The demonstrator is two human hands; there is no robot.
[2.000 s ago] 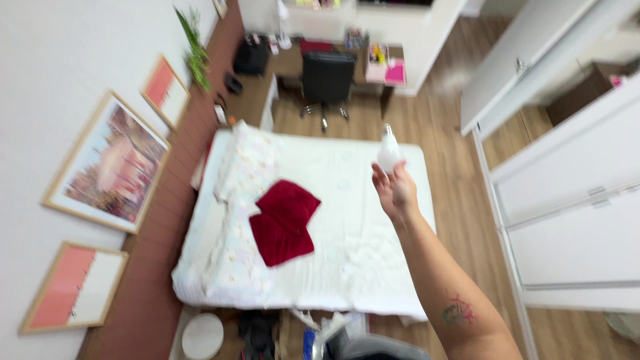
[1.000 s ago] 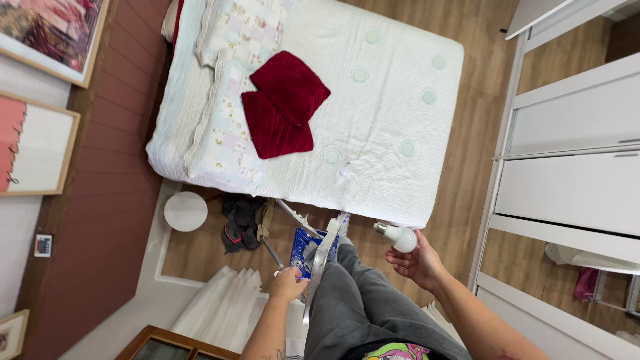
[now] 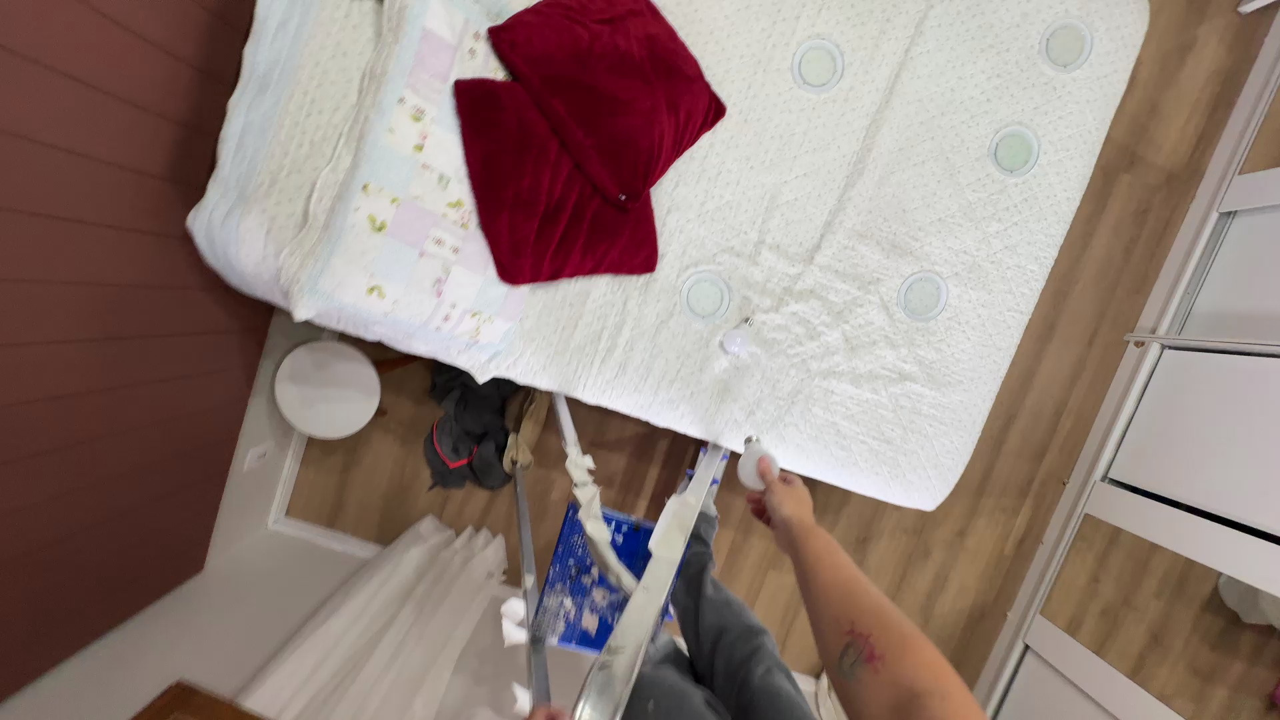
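My right hand (image 3: 785, 500) holds a white light bulb (image 3: 756, 468) by its rounded end, its metal base pointing at the near edge of the bed. Another white bulb (image 3: 737, 339) lies on the white quilted bedspread (image 3: 850, 400). Only a few fingertips of my left hand (image 3: 548, 713) show, at the bottom edge beside the metal frame of a stepladder (image 3: 640, 610); its grip is mostly hidden. Torn white material hangs on the ladder's rails, and a blue printed sheet or box (image 3: 590, 570) lies below between them.
Two dark red cushions (image 3: 610, 110) overlap on the bed. A round white stool or table (image 3: 327, 390) and dark clothing (image 3: 470, 430) are beside it. White curtains (image 3: 400, 630) hang at lower left. Sliding wardrobe doors (image 3: 1200, 450) line the right side.
The view has tilted down from the room to the bed and ladder. The right hand, raised with the bulb two seconds ago, is now low by the bed's edge. The left hand has mostly left view.
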